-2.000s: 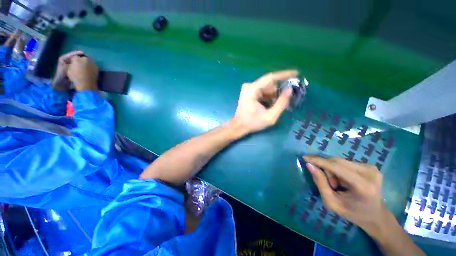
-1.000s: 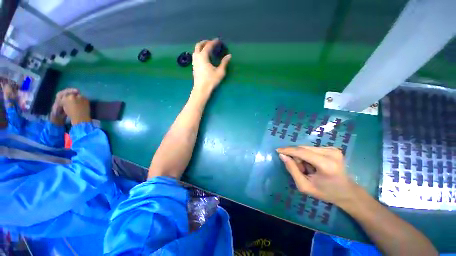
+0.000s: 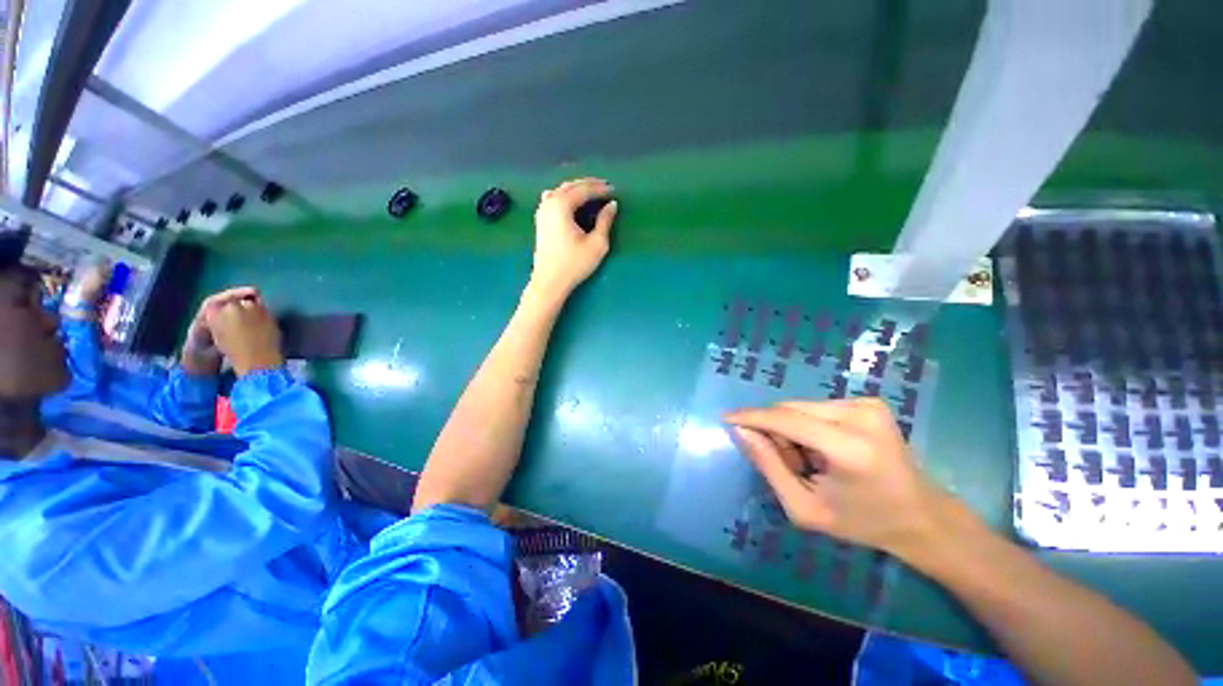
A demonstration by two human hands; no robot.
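A round black unit (image 3: 589, 212) is at the far side of the green bench, mostly hidden by my left hand (image 3: 574, 239), whose thumb and fingers close around it. My right hand (image 3: 834, 469) is over the clear working sheet (image 3: 687, 469), thumb and fingertip pinched together. I cannot tell if a tiny adhesive piece is between them. Rows of small dark die-cut pieces (image 3: 771, 369) lie on the sheet above and below my right hand; the hand hides part of them.
Two more black units (image 3: 494, 204) stand left of my left hand, several smaller ones farther off. A pale metal post (image 3: 1026, 121) is bolted down by a plate (image 3: 920, 279). A silvery spare sheet (image 3: 1113, 469) lies at right. A person in blue (image 3: 175, 496) sits at left, beside a dark block (image 3: 319, 336).
My left hand has carried the unit from above the sheet to the far strip of the bench. My right hand has stayed over the sheet. The view has shifted.
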